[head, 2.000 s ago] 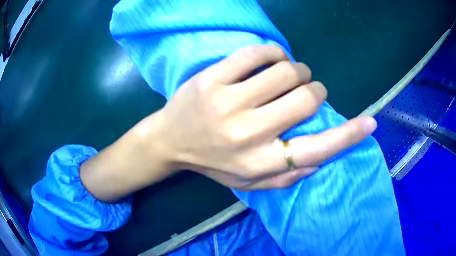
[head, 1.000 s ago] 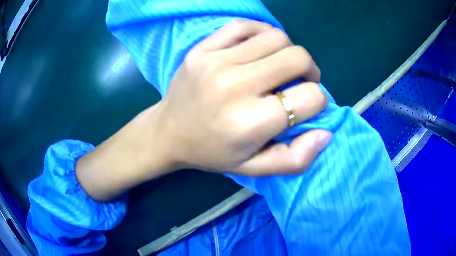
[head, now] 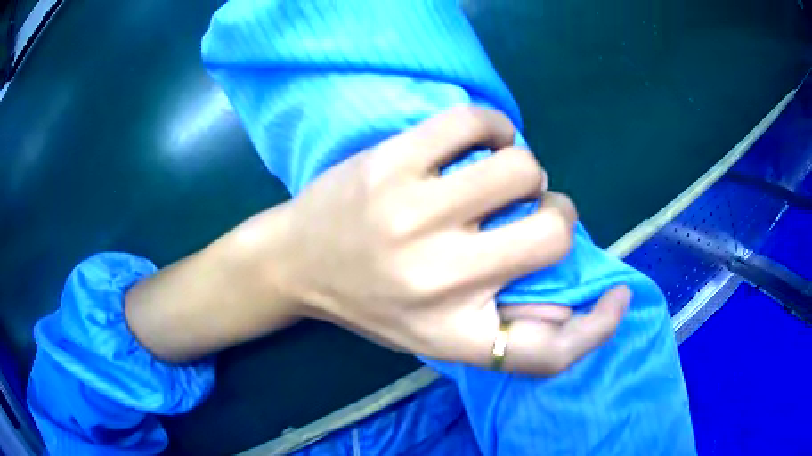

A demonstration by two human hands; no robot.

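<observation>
My left hand (head: 427, 240) is bare, with a gold-coloured ring on one finger. It reaches in from the left and lies across the light blue sleeve (head: 579, 383) of my right arm. Its fingers curl over the sleeve and grip the cloth, which is creased under them. The finger with the ring is bent over the sleeve's lower part. My right arm runs from the bottom right up to the top edge. My right hand is out of the picture. No workpiece shows.
A dark green mat-covered bench (head: 623, 107) lies under the arms, with a pale curved edge strip (head: 703, 191) near my body. Beyond it at right are a perforated blue surface and a metal bar (head: 770, 280). My blue clothing shows at the bottom.
My left hand has shifted slightly down along the sleeve since one second ago. Its fingers have changed their bend, with the ringed finger now lower. The right sleeve has moved only a little.
</observation>
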